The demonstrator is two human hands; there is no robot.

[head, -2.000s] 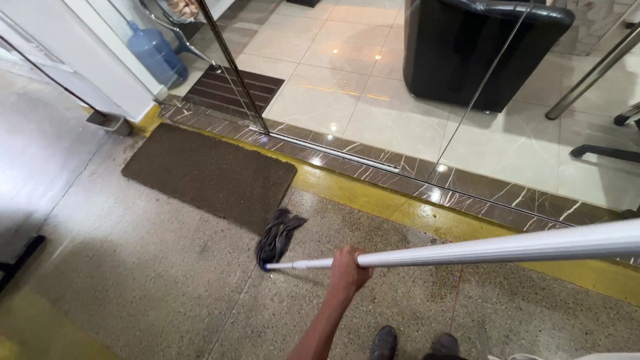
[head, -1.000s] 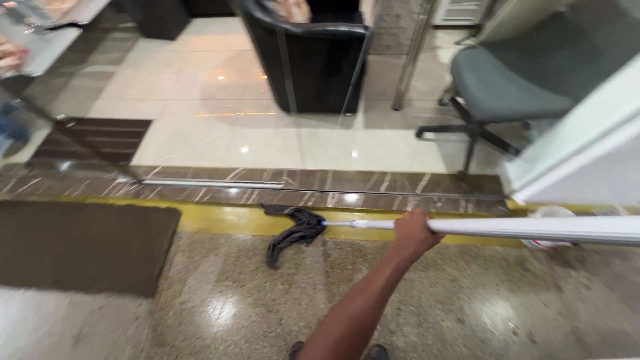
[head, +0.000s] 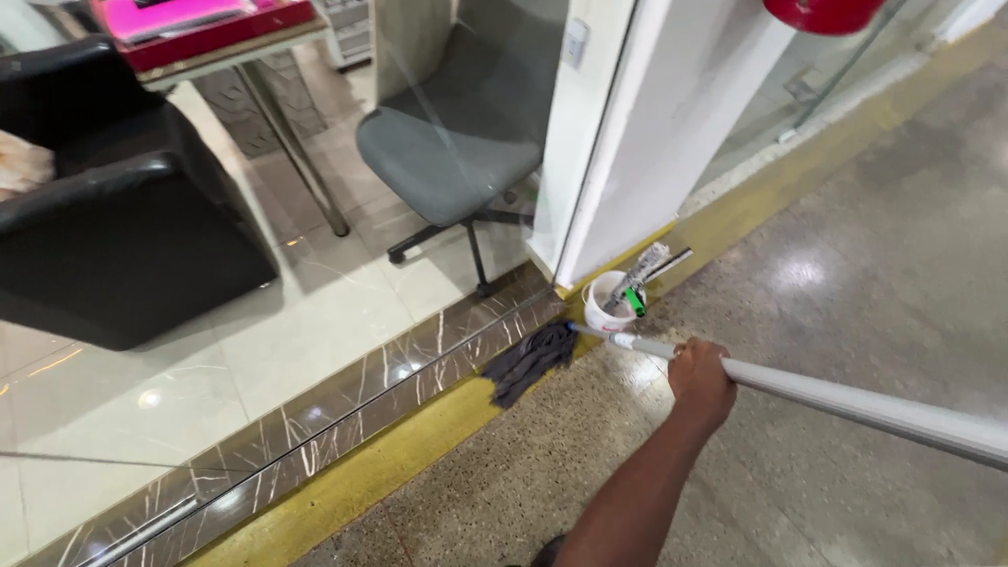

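Note:
My left hand (head: 701,382) is closed around the grey metal handle of a mop (head: 850,402), right of centre. The handle runs out of view at the right edge. The dark string mop head (head: 535,361) lies spread on the yellow painted floor strip (head: 370,476), against the dark marble threshold (head: 429,354). Just beyond the mop head stands a small white bucket (head: 605,303). In it are a squeegee-like tool with a green part (head: 635,302) and a whitish fluffy cleaning head (head: 650,258). My right hand is out of view.
Glass separates the speckled floor (head: 472,480) from a tiled room with a black armchair (head: 118,260), a grey swivel chair (head: 457,157) and a table (head: 236,39). A white pillar (head: 654,134) rises behind the bucket. Something red (head: 825,12) hangs at the top right.
The mop head has moved right along the yellow strip, from beside the brown mat to near the bucket. My left hand has stayed on the handle. The view has swung right.

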